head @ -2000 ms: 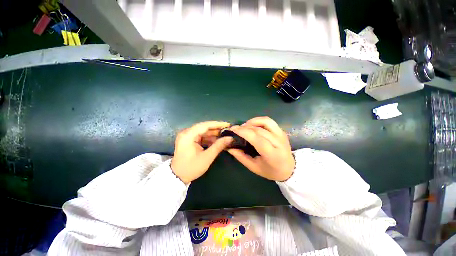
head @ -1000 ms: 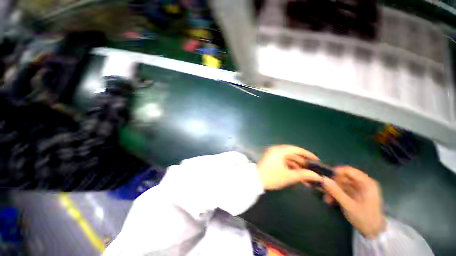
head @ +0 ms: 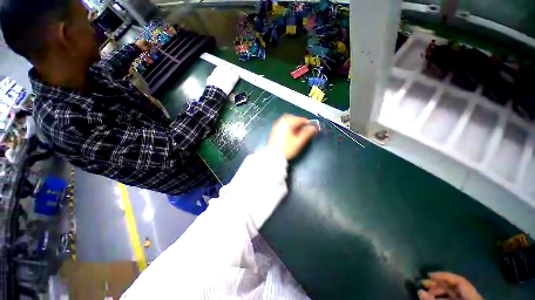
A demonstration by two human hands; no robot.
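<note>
My left hand is bare and reaches out over the green bench near the rail, fingers together. A small shiny-rimmed piece, seemingly a watch body, shows at its fingertips, mostly covered by them. My right hand is at the bottom edge on the right, partly cut off. A dark blurred item is at its fingertips; whether it is gripped is unclear. A stack of screens with orange tails lies at the far right. A dark watch body with a shiny rim lies farther left.
A pale rail and upright post border the bench. A thin dark stick lies by the rail. A white tray and coloured clips are beyond. A person in a checked shirt works at the left, one arm on the bench.
The view has swung left, bringing the neighbouring person into sight. My hands, together on a dark piece before, are now far apart: left towards the rail, right low at the picture's edge.
</note>
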